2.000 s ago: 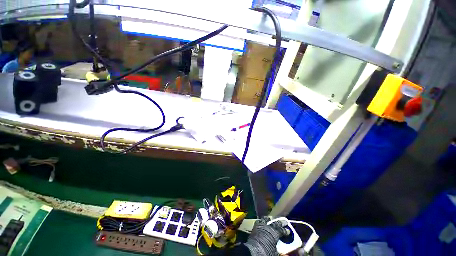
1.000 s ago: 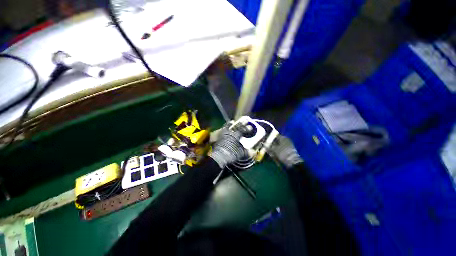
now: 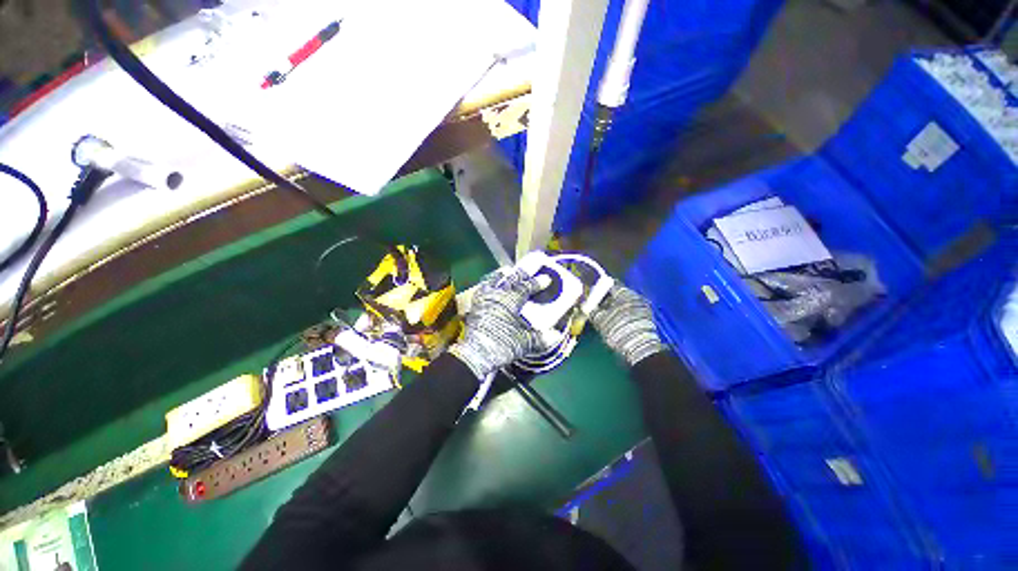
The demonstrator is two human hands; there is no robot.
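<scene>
A white corded socket unit (image 3: 554,292) with a round dark face and looped white cord is at the bench's right end. My left hand (image 3: 498,321), in a striped grey knit glove, grips its left side. My right hand (image 3: 625,320), gloved alike, holds the cord and plug end at its right. A yellow-black striped test device (image 3: 406,292) stands left of my left hand. The white power strip (image 3: 332,383) with dark square outlets, the brown power strip (image 3: 259,458) with a red switch and the yellow-edged socket strip (image 3: 212,409) lie further left.
Blue bins (image 3: 741,374) stand at the right, one with a paper sheet (image 3: 770,238) and bagged goods. A pale post (image 3: 555,134) rises behind the unit. The white shelf (image 3: 391,67) bears a red pen (image 3: 301,54). A dark cable (image 3: 190,108) hangs across the upper left. A printed sheet (image 3: 50,543) lies lower left.
The view has swung down and right, showing the bins. My right hand has come into view and is on the cord. My left hand stays on the unit.
</scene>
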